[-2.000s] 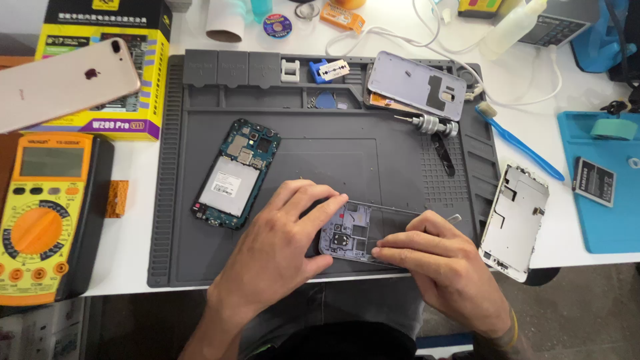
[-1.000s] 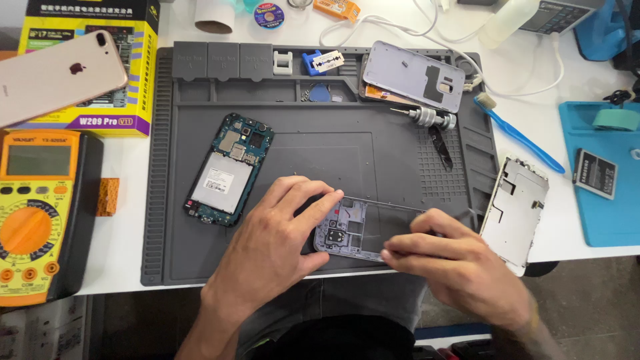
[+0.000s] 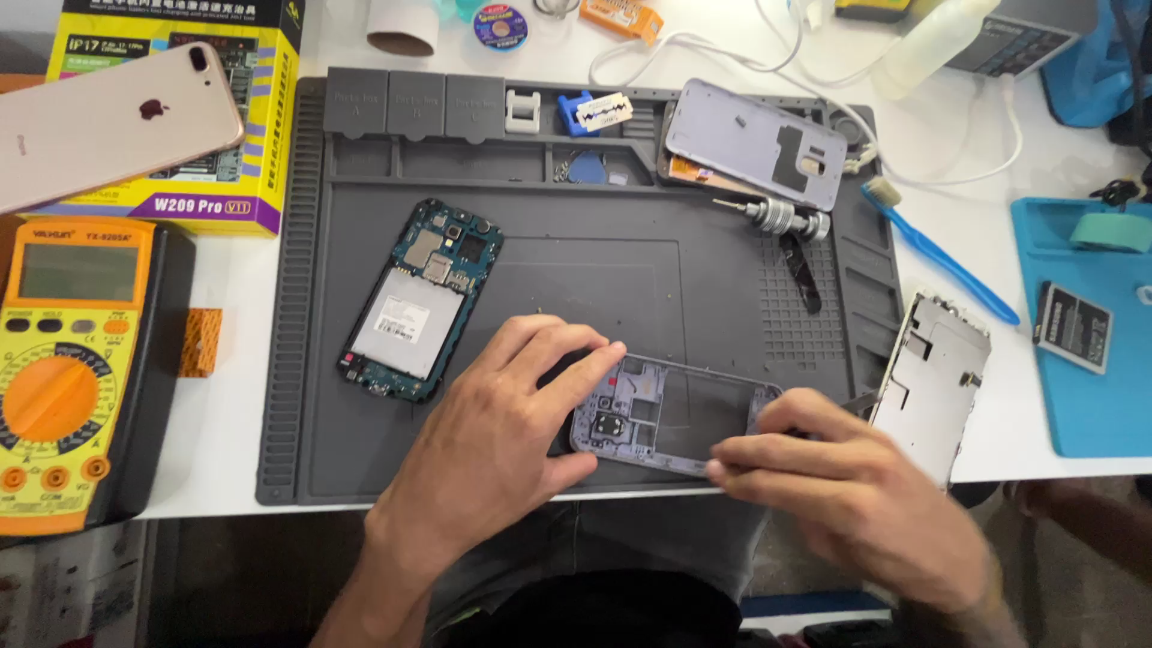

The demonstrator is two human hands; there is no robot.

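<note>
My left hand [image 3: 504, 432] grips the camera end of a purple-grey phone mid-frame [image 3: 643, 409], which lies slightly tilted near the front edge of the dark grey repair mat [image 3: 558, 297]. Around the frame's other end curl the fingers of my right hand [image 3: 837, 486]. A thin dark tool [image 3: 861, 402] sticks out past that hand; its working end is hidden. Left of the frame rests an opened phone body [image 3: 423, 301], its circuit board and silvery battery bay showing. A matching back cover [image 3: 756, 144] lies at the mat's upper right, a precision screwdriver [image 3: 774, 218] just below it.
An orange multimeter [image 3: 63, 378] and a yellow box [image 3: 261, 135] under a rose-gold phone [image 3: 117, 126] stand left. At right are a blue toothbrush [image 3: 945, 256], a white metal phone plate [image 3: 931, 387] and a battery [image 3: 1073, 326] on a blue mat [image 3: 1098, 414]. A razor blade [image 3: 603, 112] lies above.
My right hand has shifted slightly at the frame's right end, its fingers now curled more around it. My left hand keeps its hold.
</note>
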